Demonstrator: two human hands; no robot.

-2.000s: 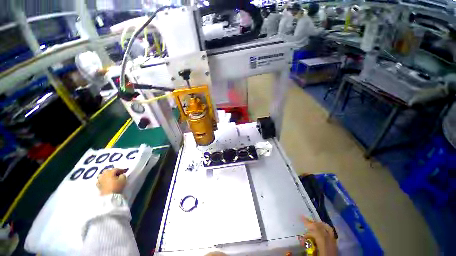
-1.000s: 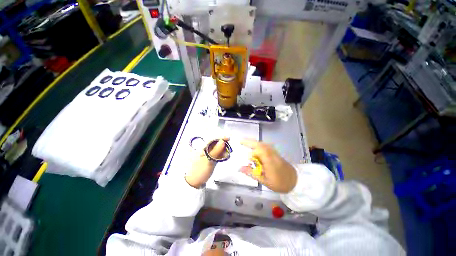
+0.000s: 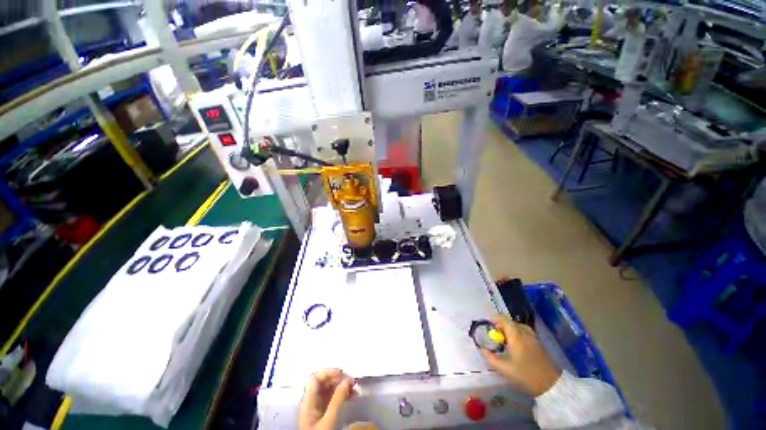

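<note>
My right hand (image 3: 522, 357) is over the right side of the white press table. It holds a black ring part (image 3: 485, 335) at the fingertips, with a small bright yellow piece (image 3: 496, 337) against it. The ring's centre looks greyish; I cannot tell if a disc fills it. My left hand (image 3: 326, 400) is at the table's front edge, fingers curled and thumb near the fingertips. A tiny pale spot shows there; I cannot tell if it is held. The black fixture (image 3: 386, 252) lies under the gold-orange press cylinder (image 3: 359, 220).
A loose dark ring (image 3: 317, 316) lies left of the raised centre strip (image 3: 388, 323). A thick white sheet stack (image 3: 126, 323) at left bears rows of black rings. A crumpled white wipe (image 3: 441, 236) is right of the fixture. Red and silver buttons (image 3: 474, 408) line the front edge.
The black ring part has gone from my left hand to my right hand, which has moved right. My left hand has moved back to the front edge. The camera view has tilted up.
</note>
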